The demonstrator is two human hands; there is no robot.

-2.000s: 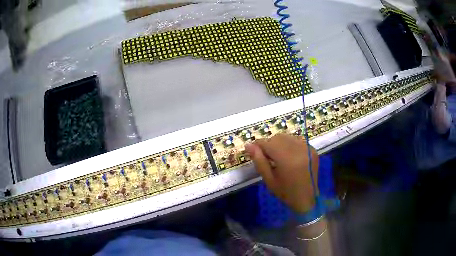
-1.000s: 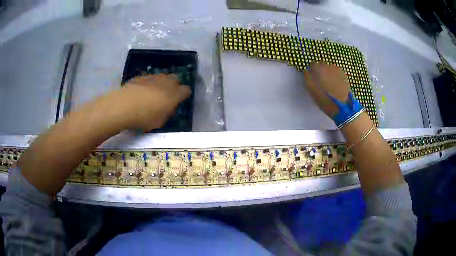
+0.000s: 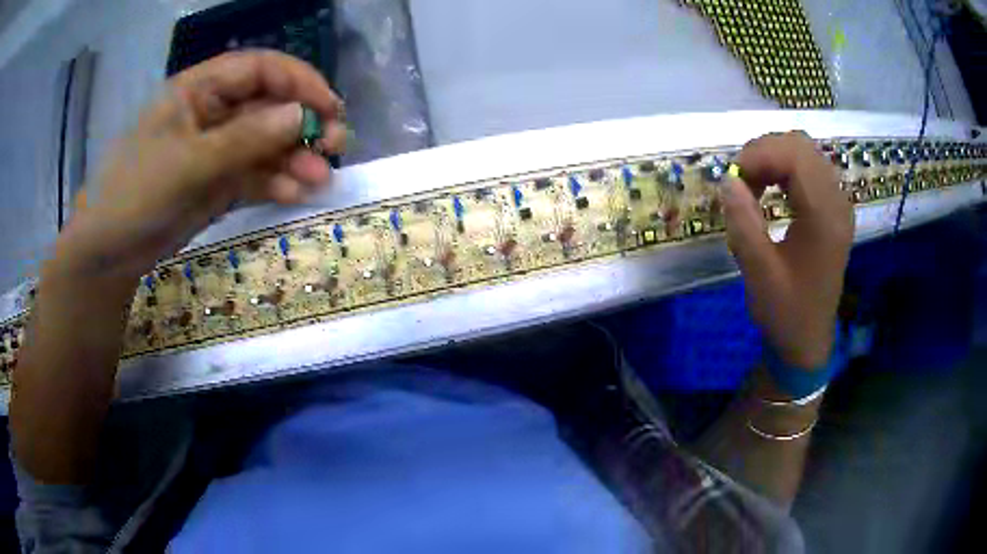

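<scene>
My left hand (image 3: 206, 152) is bare and raised between the black tray and the rail. Its thumb and fingers pinch a small green component (image 3: 311, 126). My right hand (image 3: 795, 238), with a blue wrist strap (image 3: 799, 373) and thin bracelets, is over the right part of the circuit board panel (image 3: 465, 254). Its thumb and forefinger hold a small yellow block (image 3: 734, 171) just above the boards. Blue, red-brown and dark parts stand on the boards along the panel.
The white conveyor rail (image 3: 487, 157) curves across the view. The black tray (image 3: 254, 30) is at the upper left, partly behind my left hand, with a clear plastic bag (image 3: 381, 81) beside it. The yellow-black transformer sheet (image 3: 774, 49) is at the upper right. A blue basket (image 3: 703, 335) is below the rail.
My left hand has come out of the black tray with a green component. My right hand has moved from the transformer sheet down to the boards with a yellow block. The view has shifted.
</scene>
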